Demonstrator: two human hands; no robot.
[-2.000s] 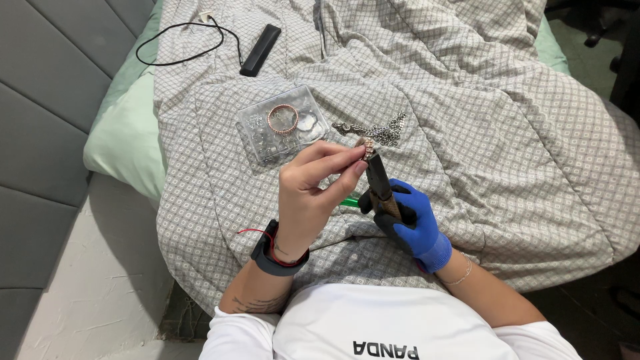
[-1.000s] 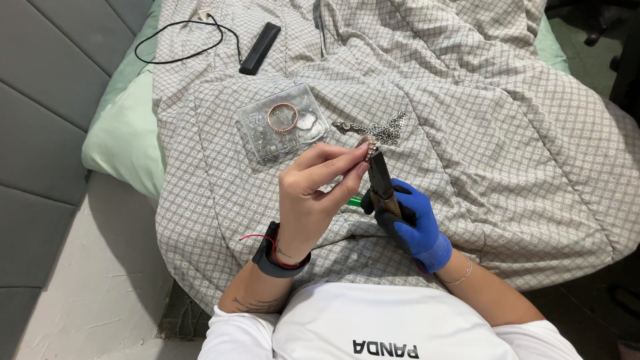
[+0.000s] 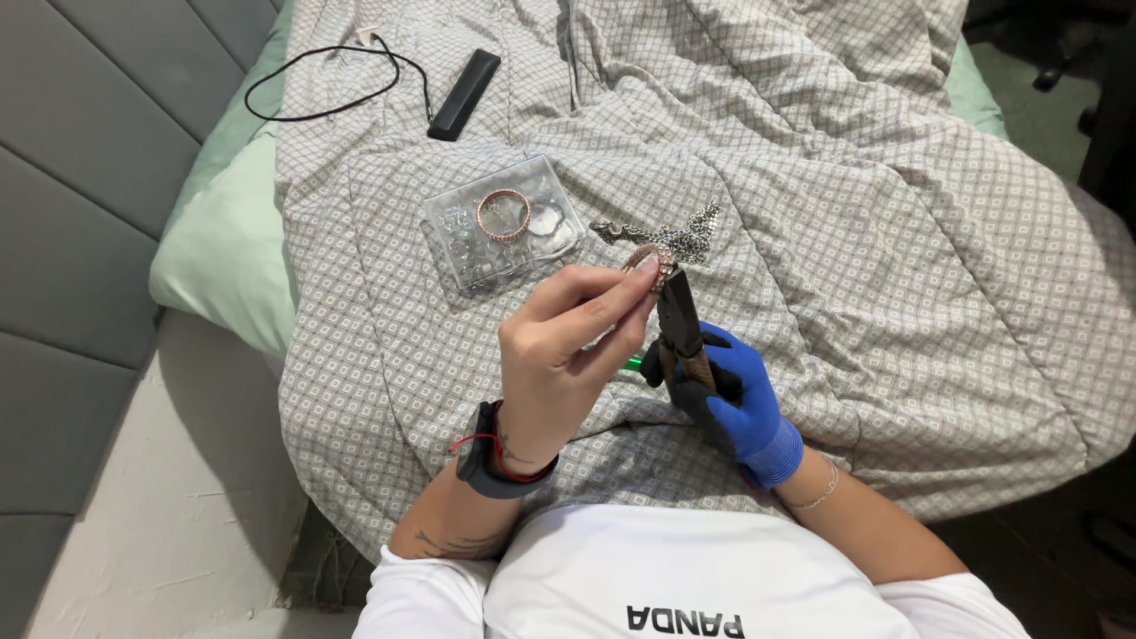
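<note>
My left hand point(image 3: 572, 351), bare, pinches a ring-shaped piece of jewelry with stones point(image 3: 661, 264) between thumb and fingertips. My right hand point(image 3: 741, 399), in a blue and black work glove, is closed around the handles of a pair of pliers point(image 3: 682, 319). The plier jaws point up and touch or nearly touch the jewelry; whether they grip it I cannot tell. Just beyond lies a heap of silver-coloured metal chain point(image 3: 697, 238). A clear plastic box point(image 3: 444, 244) with small parts is to the left, with a copper-coloured bracelet point(image 3: 503, 215) on it.
A patterned grey quilt point(image 3: 852, 293) with folds covers the bed. Toward the back lies a black bar-shaped object point(image 3: 463, 95) beside a black cord loop point(image 3: 324, 114). A green object point(image 3: 633, 363) shows partly between my hands. At the left are a light green pillow or sheet point(image 3: 222, 257) and a grey padded panel point(image 3: 80, 177).
</note>
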